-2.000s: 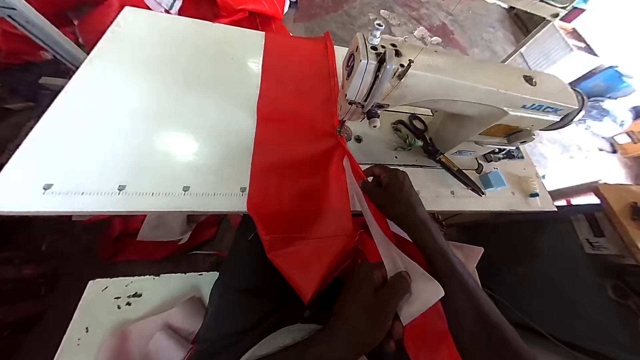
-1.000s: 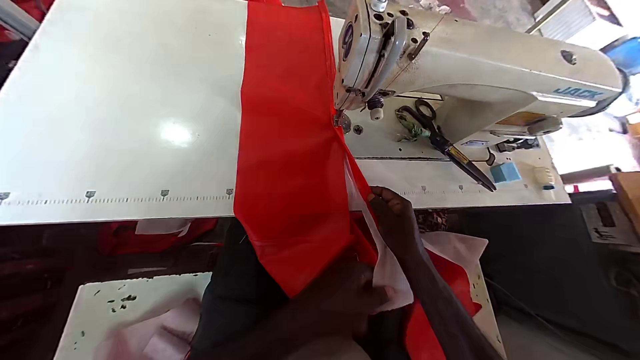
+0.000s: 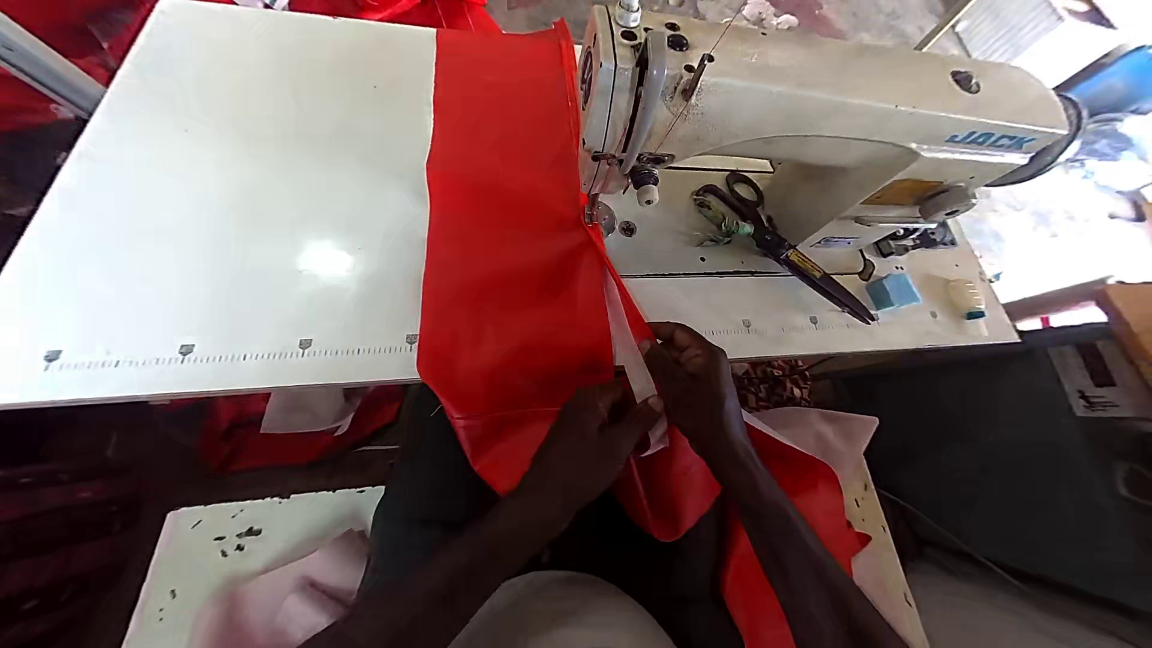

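A long strip of red fabric (image 3: 513, 225) lies over the left part of the table and hangs down past its front edge. Its right edge runs under the presser foot (image 3: 593, 212) of a white Jack sewing machine (image 3: 828, 99). My left hand (image 3: 603, 432) pinches the fabric's folded edge, where the pale underside (image 3: 630, 346) shows, below the table edge. Just above and to the right, my right hand (image 3: 693, 369) grips the same red edge near the table's front. More red and pale fabric (image 3: 801, 486) hangs beyond my right forearm.
Black-handled scissors (image 3: 783, 247) lie on the machine bed with some green thread beside them. A blue block (image 3: 893, 292) and a small spool (image 3: 967, 298) stand near the right end. The white table (image 3: 216, 198) has a printed ruler along its front edge.
My left hand has moved up toward my right hand, along the fabric's edge. The view has shifted.
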